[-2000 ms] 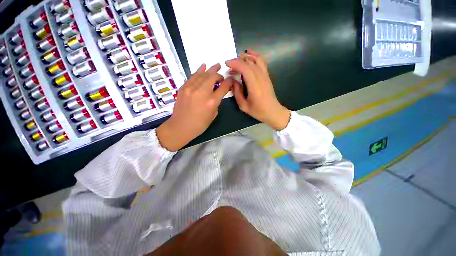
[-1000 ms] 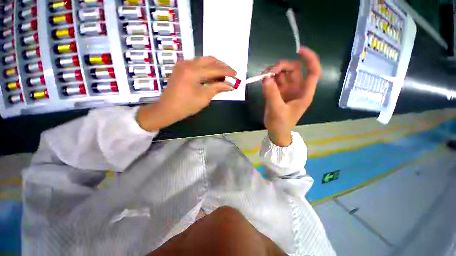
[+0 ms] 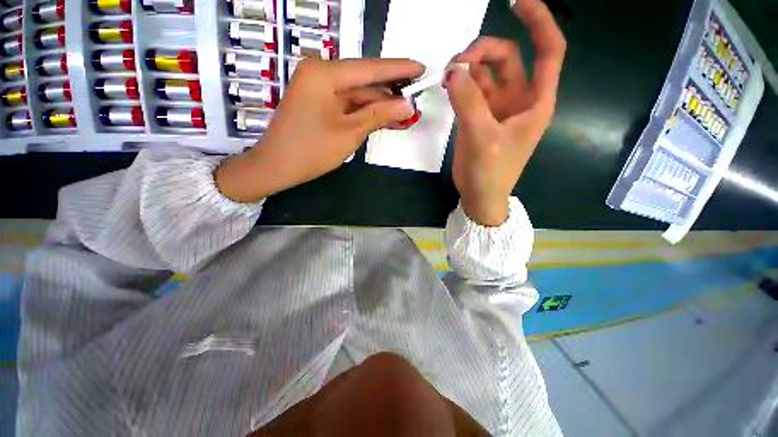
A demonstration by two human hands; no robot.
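My left hand [image 3: 328, 115] holds a small cylinder [image 3: 409, 117] between thumb and fingers; its red end shows and the rest is mostly hidden by the fingers. My right hand [image 3: 503, 111] pinches one end of a narrow white strip [image 3: 428, 82] between thumb and index finger. The strip's other end reaches the cylinder at my left fingertips; whether it is stuck on cannot be told. A second white bit shows at another right fingertip, at the top edge. A white sheet [image 3: 405, 152] lies under and beyond the hands.
A large white tray [image 3: 209, 107] with columns of red-, yellow- and silver-coloured cylinders is at left. A second tray [image 3: 627, 192], partly filled, is at far right on the dark bench [image 3: 563, 183]. The bench's near edge runs in front of the smock.
In the earliest frame both hands were together over the sheet. Since then they parted, with the strip between them. Now the strip is tilted and the hands are closer than one second ago.
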